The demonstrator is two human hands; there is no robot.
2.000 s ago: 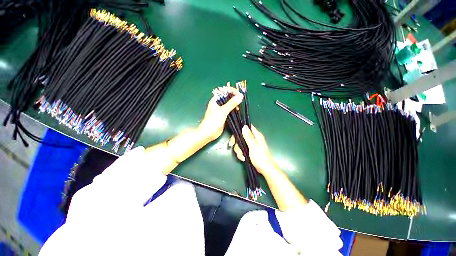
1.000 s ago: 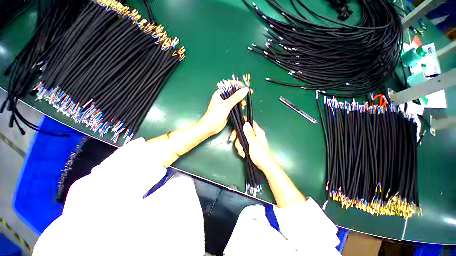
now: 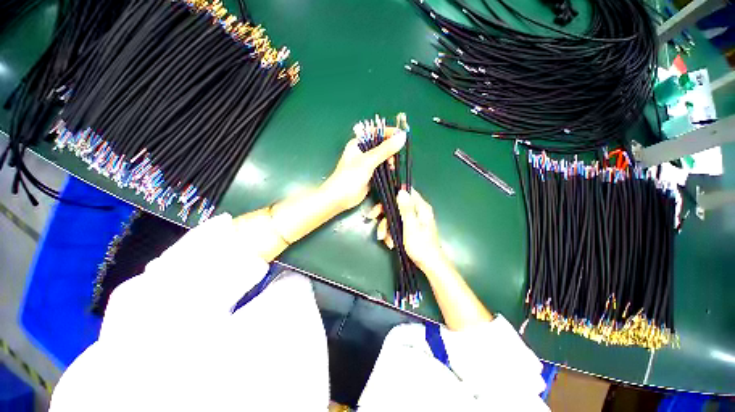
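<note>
A cable bundle [image 3: 389,211] of short black cables is held upright, leaning slightly, over the middle of the bench near its front edge. White-blue tips show at its top and bottom, and one or a few cables at its upper right have gold-yellow tips. My left hand [image 3: 360,170] grips the bundle near the top, thumb across it. My right hand [image 3: 413,225] is closed around it lower down; some fingers are hidden behind the cables. Both hands are bare.
The left cable stack [image 3: 173,96] slants at left, beside limp black cables [image 3: 36,96]. The right cable stack [image 3: 600,241] lies at right. Long cables [image 3: 556,76] curve at far right. A thin grey stick [image 3: 484,172] lies between. Metal uprights [image 3: 685,143] stand at right. A blue bin [image 3: 60,273] sits below.
Both hands still hold the bundle in nearly the same place. My right hand sits slightly higher in the picture. The view has shifted a little, moving the bench contents within the picture.
</note>
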